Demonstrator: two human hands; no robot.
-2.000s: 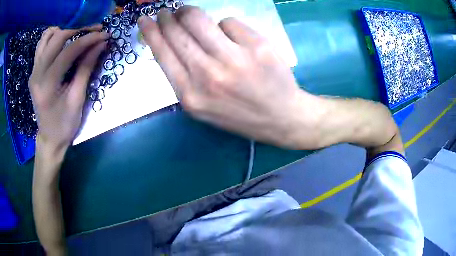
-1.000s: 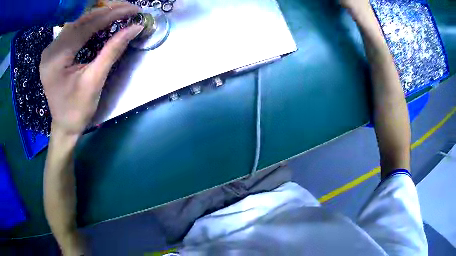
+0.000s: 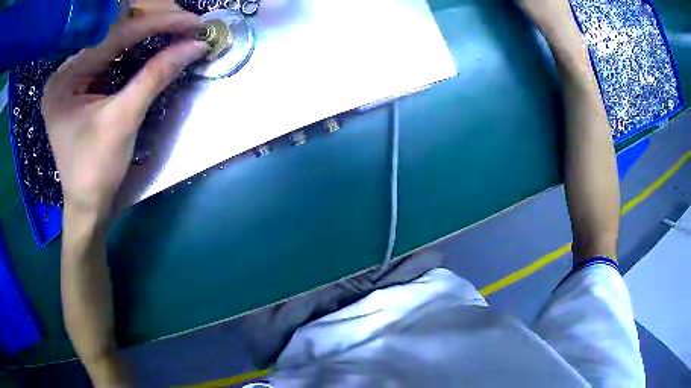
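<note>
The brass-coloured fixture post (image 3: pixel 220 36) stands inside a clear disc (image 3: pixel 241 54) on the machine box's white-looking top (image 3: pixel 303 61). My left hand (image 3: pixel 106 114) is at the post, thumb and forefinger tips close together at its left side. Whether a ring is between them cannot be told. Dark rings (image 3: pixel 248 7) lie behind the disc, and more are partly hidden under my left hand. My right hand (image 3: pixel 539 9) is at the top edge, cut off, beside the right parts tray; its fingers are out of the picture.
The right parts tray (image 3: pixel 633 64) is full of small bright parts. The left parts tray (image 3: pixel 34 144) holds dark rings. Control knobs (image 3: pixel 299 137) line the box's front. A grey cable (image 3: pixel 393 182) crosses the green bench (image 3: pixel 303 227) to its front edge. A blue object fills the top left corner.
My right hand has moved from over the box to the right tray's side, uncovering the post and disc. My left hand has moved from the ring cluster to the post.
</note>
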